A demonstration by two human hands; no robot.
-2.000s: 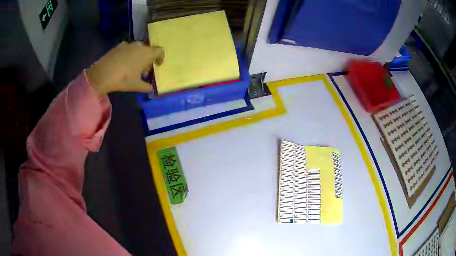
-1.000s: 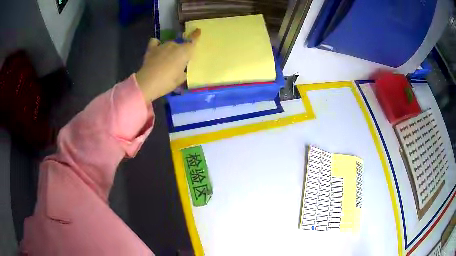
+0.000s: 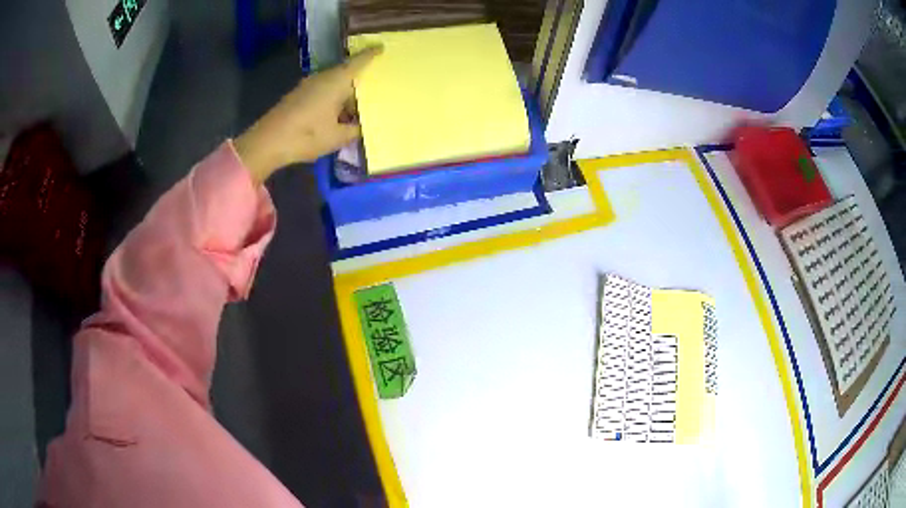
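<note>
A stack of yellow sheets (image 3: 442,99) lies in the blue parts bin (image 3: 437,193) at the upper left of the bench. My left hand (image 3: 313,114) is at the left edge of the sheets, with the index fingertip on their upper left corner and the other fingers bent beside the edge. Whether it pinches a sheet cannot be told. A sticker sheet (image 3: 656,362) with rows of small white printed labels on yellow backing lies on the white top. My right hand is not in view.
A green area sign (image 3: 385,340) lies near the left yellow tape. A red pouch (image 3: 780,174) and a tray (image 3: 842,293) on brown card are at the right, beyond the yellow and blue tape. Blue folders (image 3: 715,50) stand behind.
The camera view has shifted. My left hand has moved from the lower left edge of the yellow sheets up to their upper left corner. The sheets stay in the bin.
</note>
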